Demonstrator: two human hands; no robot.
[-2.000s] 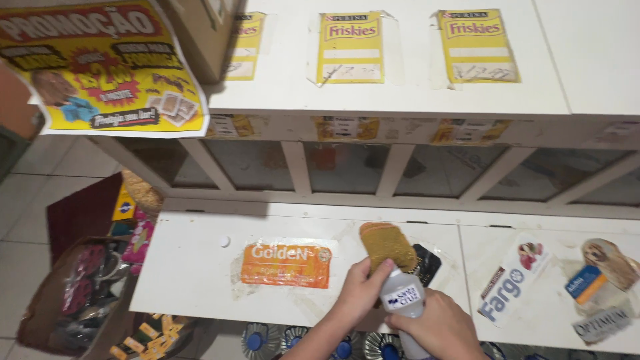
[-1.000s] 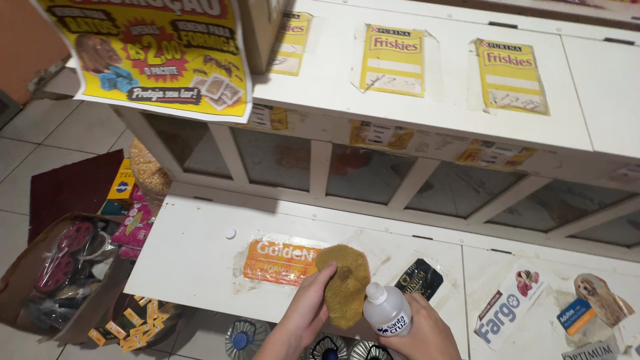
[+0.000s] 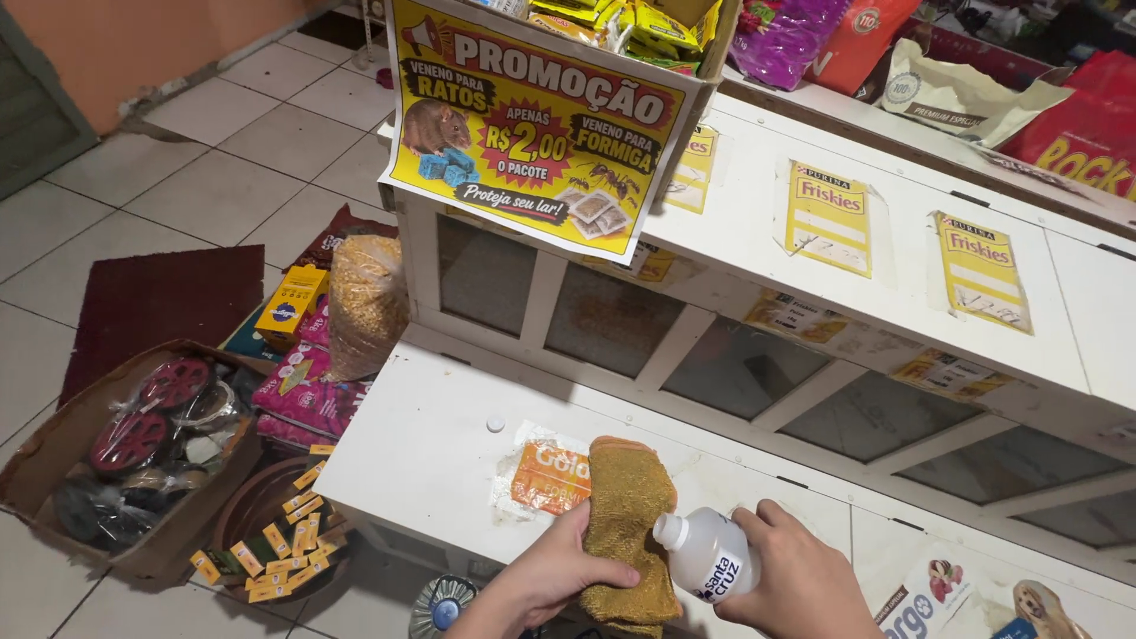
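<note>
My left hand [image 3: 555, 568] grips a mustard-yellow cleaning cloth [image 3: 628, 524], folded and hanging over the lower white counter [image 3: 417, 426]. To its right, my right hand [image 3: 790, 577] holds a translucent plastic bottle [image 3: 713, 552] tilted toward the cloth, its uncapped mouth close to the fabric; whether they touch is unclear. A small white cap [image 3: 495, 423] lies on the counter. An orange label [image 3: 552, 470] stuck to the counter is partly covered by the cloth.
Behind rises a higher white shelf [image 3: 905, 204] with yellow labels. A promotional poster [image 3: 541, 124] hangs from a cardboard box. Down left on the tiled floor are a cardboard box [image 3: 44, 524] of bagged goods, a round basin [image 3: 244, 506] with yellow packets, and pet food bags [image 3: 306, 390].
The cloth, spread out one second ago, now looks folded and narrower. The bottle has gone from near upright to tilted toward the cloth. The view has swung left.
</note>
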